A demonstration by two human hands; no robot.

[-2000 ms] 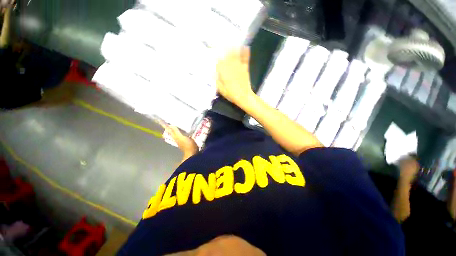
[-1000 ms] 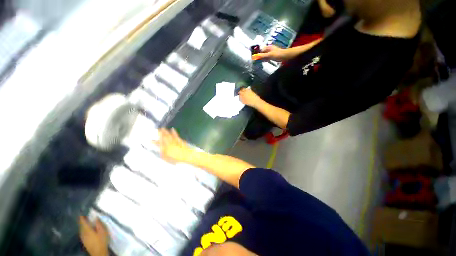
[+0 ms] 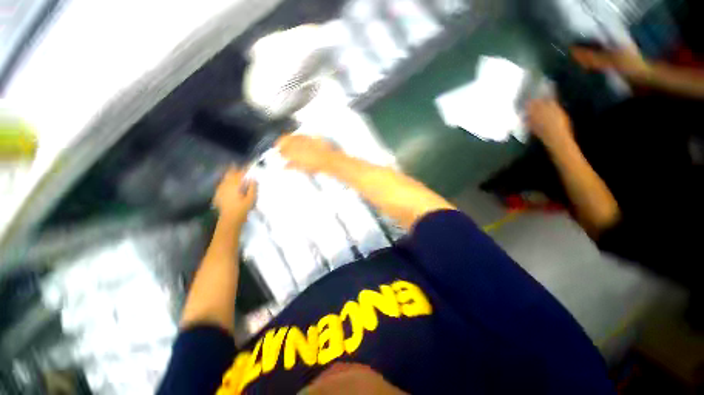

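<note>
A tray of white pouches [image 3: 309, 216] lies in front of me, its rows running from the far edge towards my waist. My left hand [image 3: 235, 193] is at its far left corner, fingers against the edge. My right hand [image 3: 309, 154] is at the far edge, close to the left, over the ends of the pouches. Both hands are blurred, and I cannot tell whether either grips anything. A small dark spot shows between them. More white pouches in layered rows [image 3: 116, 308] lie to the left.
A round fan [image 3: 286, 69] and a dark flat object [image 3: 220, 131] stand beyond the tray. Another row of white pouches [image 3: 386, 38] is farther back. Loose white slips [image 3: 486, 100] lie on the green surface [image 3: 421, 139] at right, beside a coworker's hand. A yellow object [image 3: 15, 139] is at far left.
The view has swung, bringing the left-hand pouch rows into sight. My left hand has moved onto the tray's far left corner. My right hand has left the fan side and is now close to it.
</note>
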